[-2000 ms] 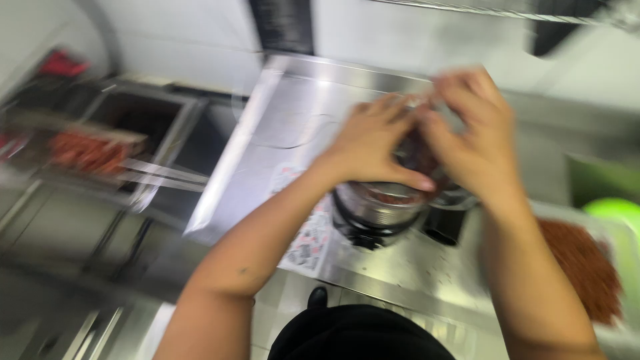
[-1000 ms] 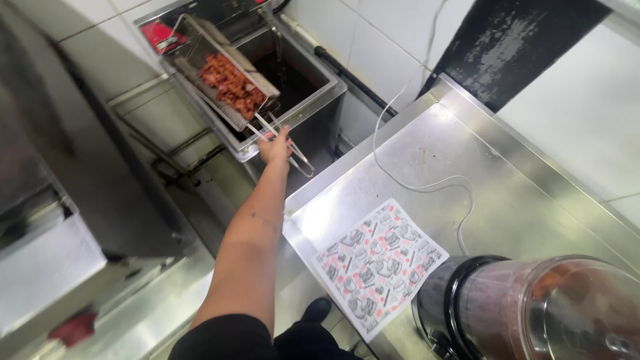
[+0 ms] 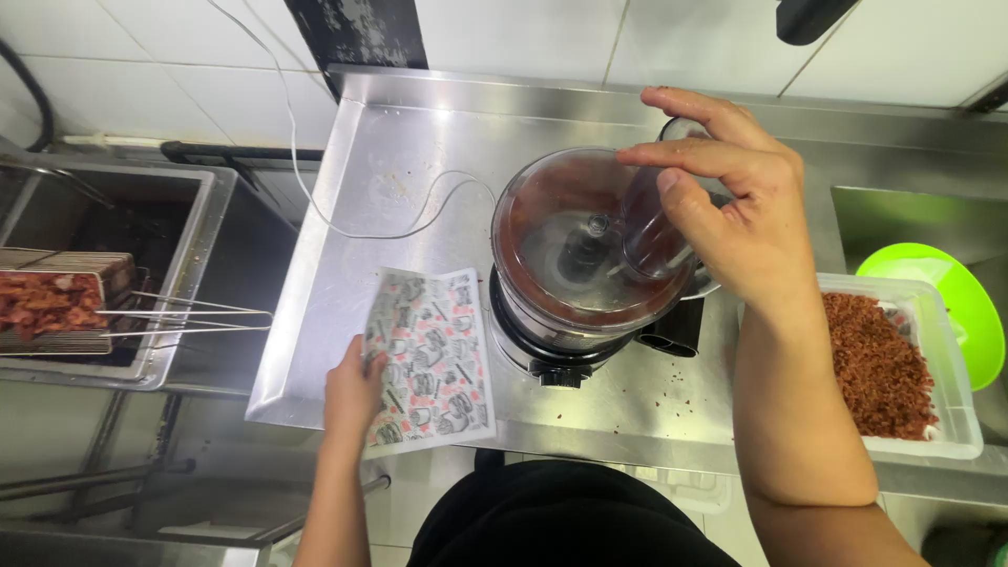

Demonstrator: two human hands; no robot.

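Note:
My left hand (image 3: 354, 394) holds the left edge of a stack of printed food paper (image 3: 433, 354) at the counter's front. My right hand (image 3: 732, 189) rests with spread fingers at the feed tube (image 3: 650, 236) of a food processor (image 3: 543, 323); whether it grips the tube is hard to tell. The clear lid (image 3: 551, 189) sits on the processor's bowl, with reddish bits around the inside. Right of the machine, partly behind my right forearm, a clear plastic tub (image 3: 957, 394) holds crumbled reddish-brown food (image 3: 878, 370).
At the left, a wire fryer basket (image 3: 118, 276) of browned meat pieces (image 3: 51, 303) sits over a deep fryer (image 3: 185, 276). A white cord (image 3: 378, 236) crosses the steel counter (image 3: 402, 165). A green bowl (image 3: 988, 315) stands in the sink at the right. Crumbs lie before the processor.
A hand that held the fryer basket's handle one second ago is away from it. My left hand now holds the printed paper, which lay flat on the counter. The view has swung right.

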